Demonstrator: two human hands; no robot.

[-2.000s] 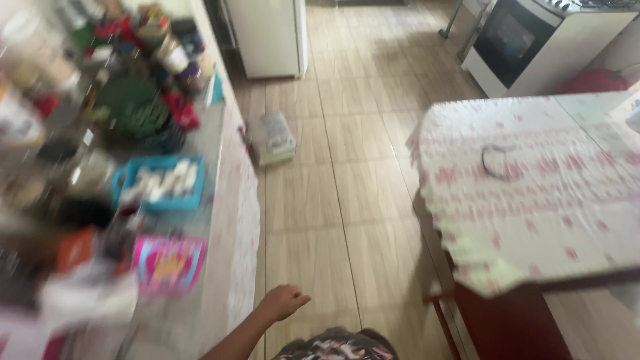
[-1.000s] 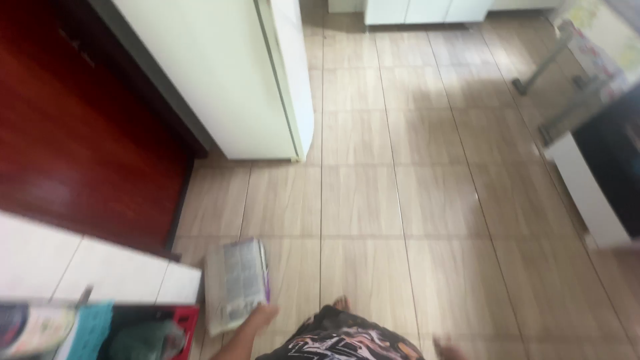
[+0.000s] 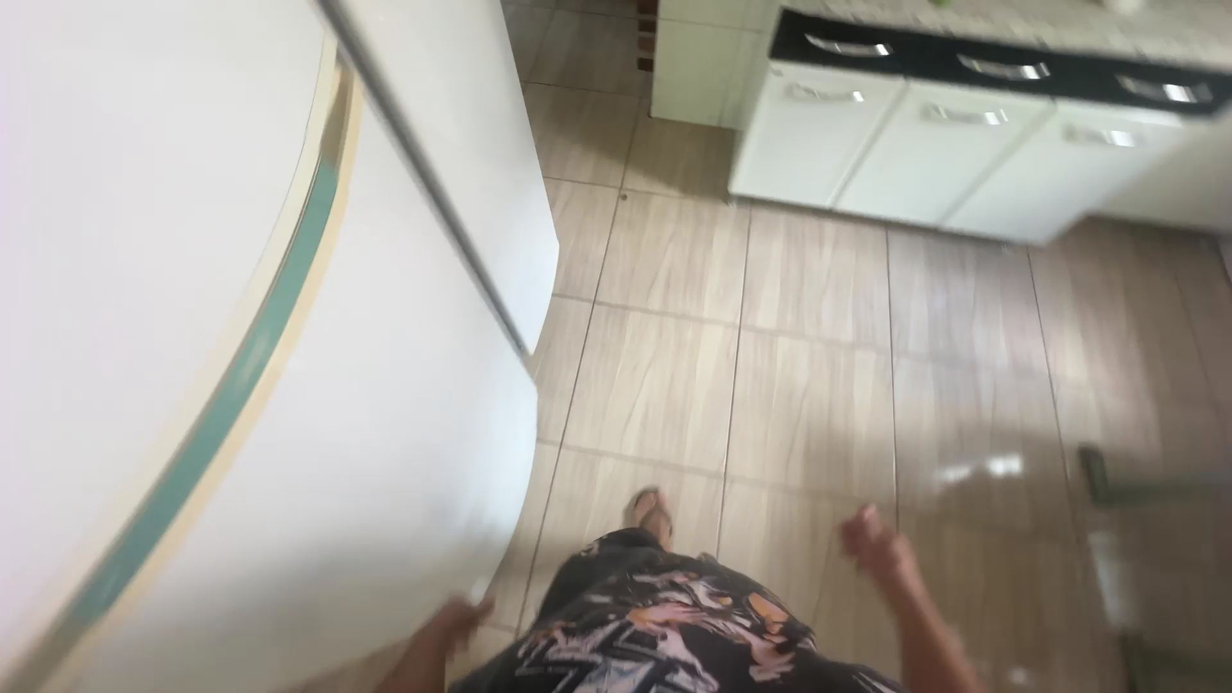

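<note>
My left hand (image 3: 454, 621) is low in the view, beside the lower door of a white refrigerator (image 3: 414, 452). It is blurred; nothing shows in it, and its fingers are hard to make out. Out over the tiled floor (image 3: 808, 385), to the right of my patterned dark clothing (image 3: 674, 616), hangs my right hand (image 3: 878, 544). Its fingers look loosely curled, with no object visible, but blur hides whether they are closed. A long curved handle with a green strip (image 3: 260, 356) runs down the refrigerator front.
A white cabinet (image 3: 895, 144) with metal handles and a black drawer row stands ahead at the right, under a speckled countertop (image 3: 1059, 34). A blurred green metal leg (image 3: 1097, 474) is at the right edge. My foot (image 3: 652, 510) is on the floor.
The view has travelled forward to the refrigerator and cabinet. The table, the cluttered counter and the package on the floor have left the view. My right hand now shows more fully.
</note>
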